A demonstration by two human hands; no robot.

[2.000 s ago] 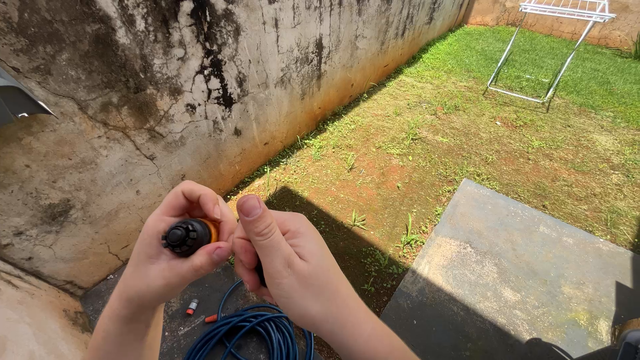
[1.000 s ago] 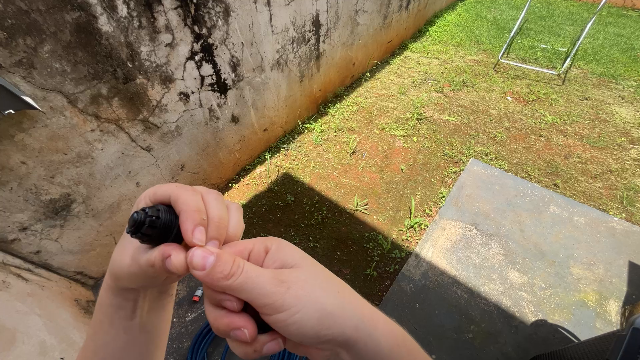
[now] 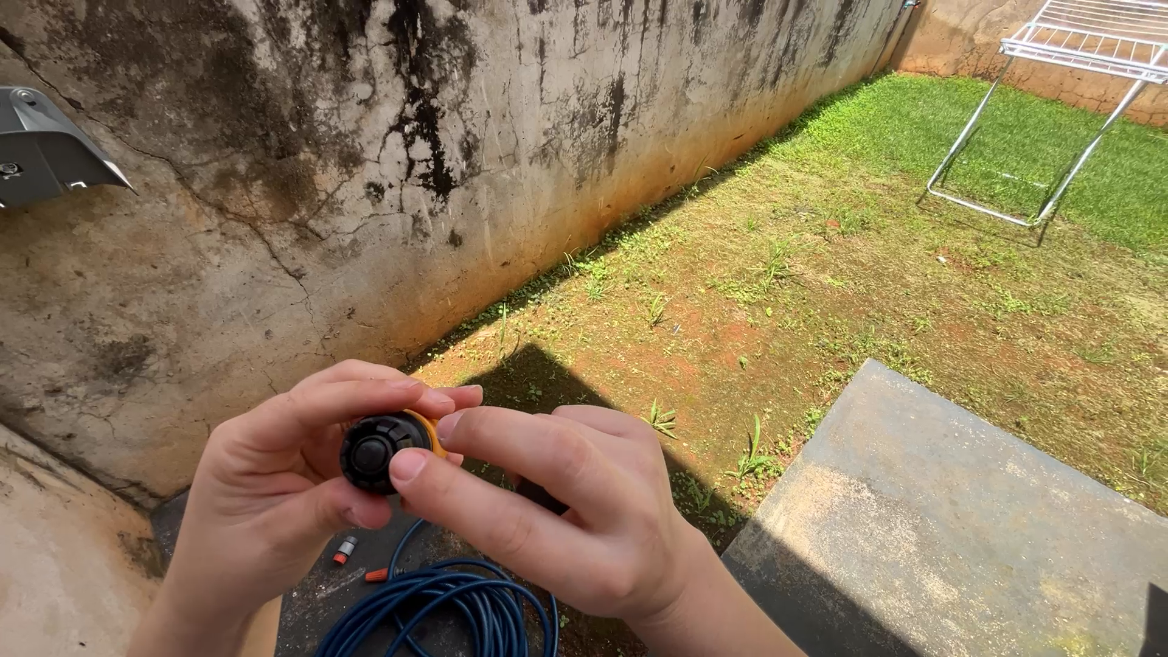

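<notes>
A black and orange hose nozzle [image 3: 372, 453] points its round black tip toward the camera, held between both hands at the lower left of the middle. My left hand [image 3: 274, 474] wraps its fingers and thumb around the nozzle from the left. My right hand [image 3: 557, 493] touches the nozzle's right side with thumb and index finger. Part of a dark object shows beneath my right fingers, mostly hidden. Below the hands lies a coiled blue hose [image 3: 438, 607] with an orange end piece [image 3: 377, 576]. A small grey and orange hose connector [image 3: 345, 550] rests on the ground beside it.
A stained, cracked wall [image 3: 511, 164] runs along the left. A concrete slab [image 3: 949, 511] is at the lower right, with patchy grass and soil beyond it. A white metal drying rack [image 3: 1086, 55] stands at the upper right. A dark grey fixture [image 3: 50, 151] juts in at the left edge.
The nozzle's black tip has turned toward the camera since one second ago, and its orange part shows again. My right thumb and index finger have moved onto it near the tip.
</notes>
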